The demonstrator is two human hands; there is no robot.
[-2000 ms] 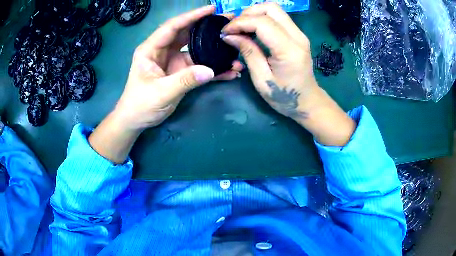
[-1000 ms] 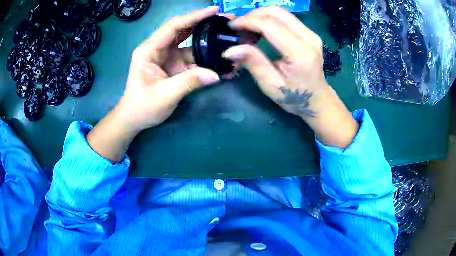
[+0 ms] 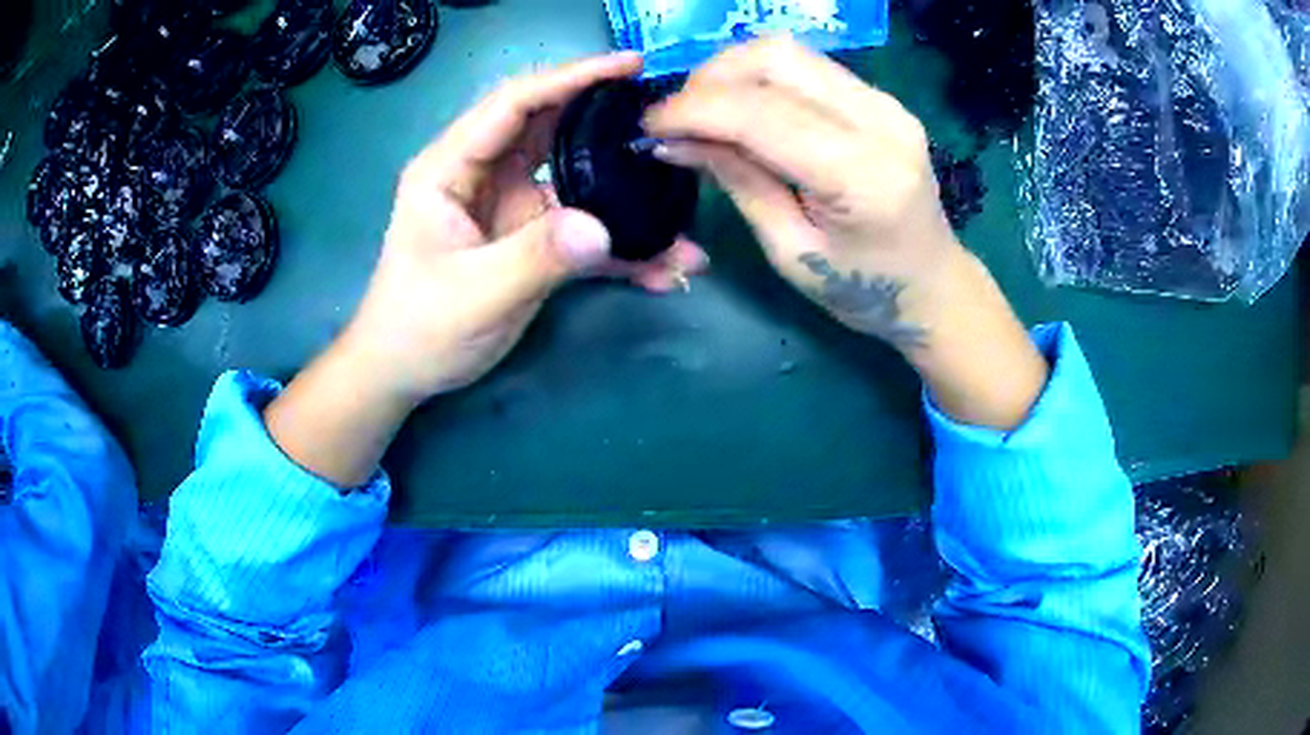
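Note:
A round black housing (image 3: 621,180) is held on edge above the bench, tilted, near the top middle of the head view. My left hand (image 3: 481,244) grips it by the rim, thumb on the near side and fingers around the back. My right hand (image 3: 826,165) is at the housing's upper right face, thumb and index finger pinched together there. A tiny piece seems to show between these fingertips, too small to tell. A small white spot shows between the left palm and the housing.
Many black round assemblies (image 3: 237,244) lie clustered at the left of the green bench (image 3: 675,431). A blue bin (image 3: 747,22) with white pieces is behind the hands. Loose black inserts (image 3: 960,184) and a clear bag (image 3: 1164,158) are at the right. Another person's blue sleeve (image 3: 65,474) shows at left.
The housing turned between the frames, showing a shiny side a second ago and a dark face now. Both hands and the housing sit slightly lower in the view. The right fingertips have closed together again.

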